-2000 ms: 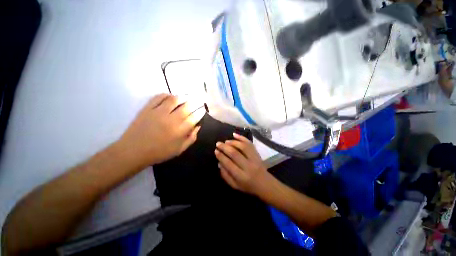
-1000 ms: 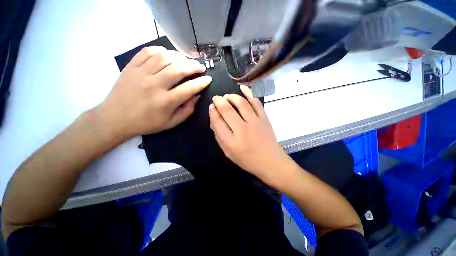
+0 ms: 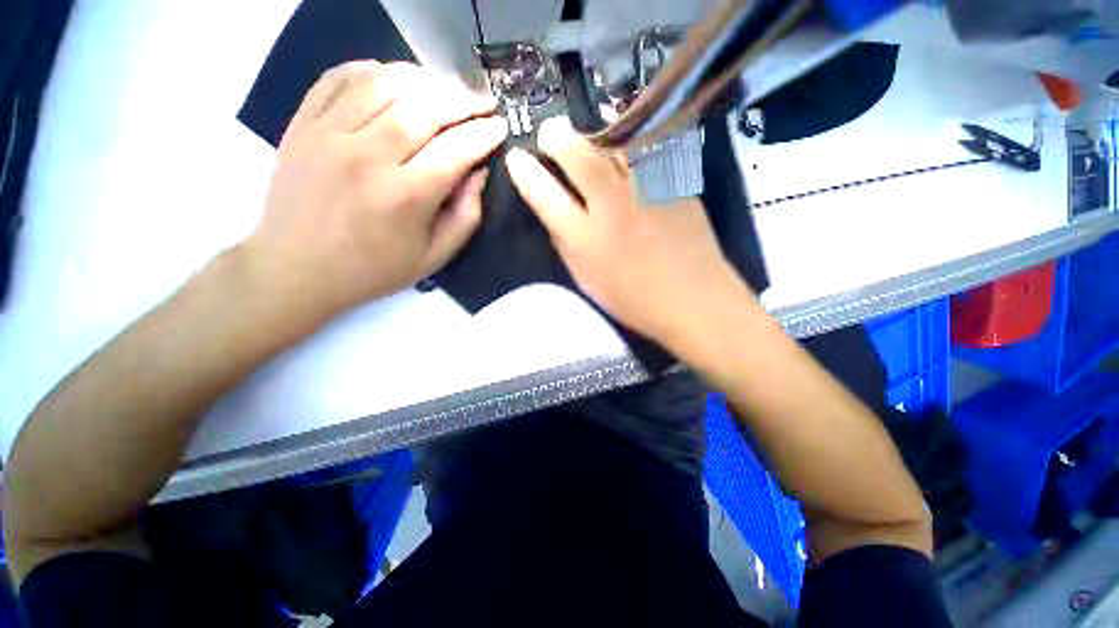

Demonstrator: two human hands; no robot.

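Note:
A black fabric panel [image 3: 518,252] lies under the presser foot [image 3: 518,119] of the sewing machine, its curved lower edge near the table's front edge. My left hand [image 3: 368,172] lies on the panel's left part, fingertips just left of the foot, pressing it flat. My right hand [image 3: 626,239] lies on the panel just below and right of the foot, index finger close to it. More black fabric shows beyond my left hand and to the right of my right hand. The needle tip cannot be made out.
Another black piece [image 3: 828,98] lies right of the machine head. Black snips [image 3: 1000,147] lie farther right on the white table [image 3: 859,227]. A ribbed grey plate [image 3: 669,167] is beside my right hand. Below the table are blue crates [image 3: 908,356] and a red plastic item [image 3: 1004,307].
The fabric has moved up and away from the front edge, and its lower part has swung right. Both hands have moved up with it, my right hand closer to the foot.

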